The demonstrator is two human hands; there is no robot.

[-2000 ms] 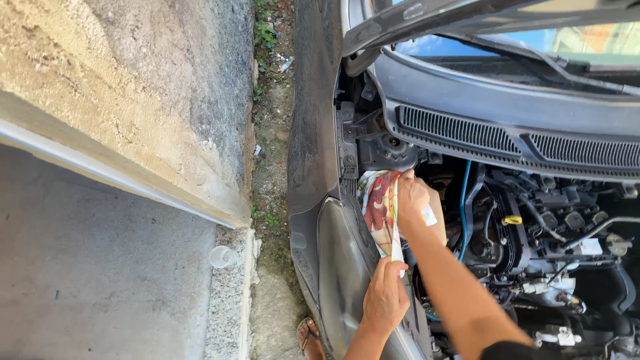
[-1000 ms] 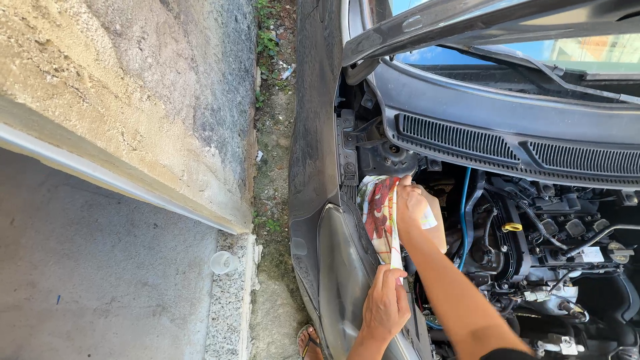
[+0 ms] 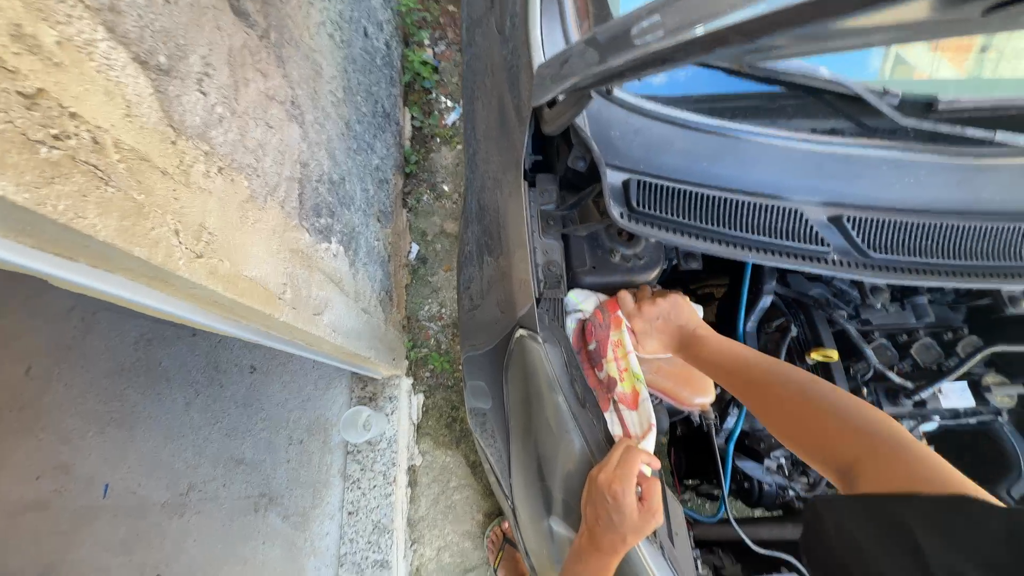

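Note:
A printed cloth (image 3: pixel 612 360) in red, white and yellow lies over the top of a translucent plastic reservoir (image 3: pixel 680 382) beside the headlight. My left hand (image 3: pixel 620 496) pinches the cloth's lower end near the headlight (image 3: pixel 552 448). Higher up, my right hand (image 3: pixel 660 320) presses on the cloth with bent fingers; its grip is partly hidden. A thin hose or cable (image 3: pixel 724 480) runs down from the reservoir's lower end. Below the right forearm a blue hose (image 3: pixel 744 300) passes through the engine bay.
The engine with its yellow oil cap (image 3: pixel 822 355) is at the right. Above are the cowl grille (image 3: pixel 728 212) and the raised hood's edge (image 3: pixel 664 48). The fender (image 3: pixel 496 200) borders a narrow ground strip. A plastic cup (image 3: pixel 362 424) stands on the granite sill (image 3: pixel 364 512).
My right hand has shifted a little over the cloth, and more of the reservoir's lower part shows below it. My left hand stays at the cloth's lower end.

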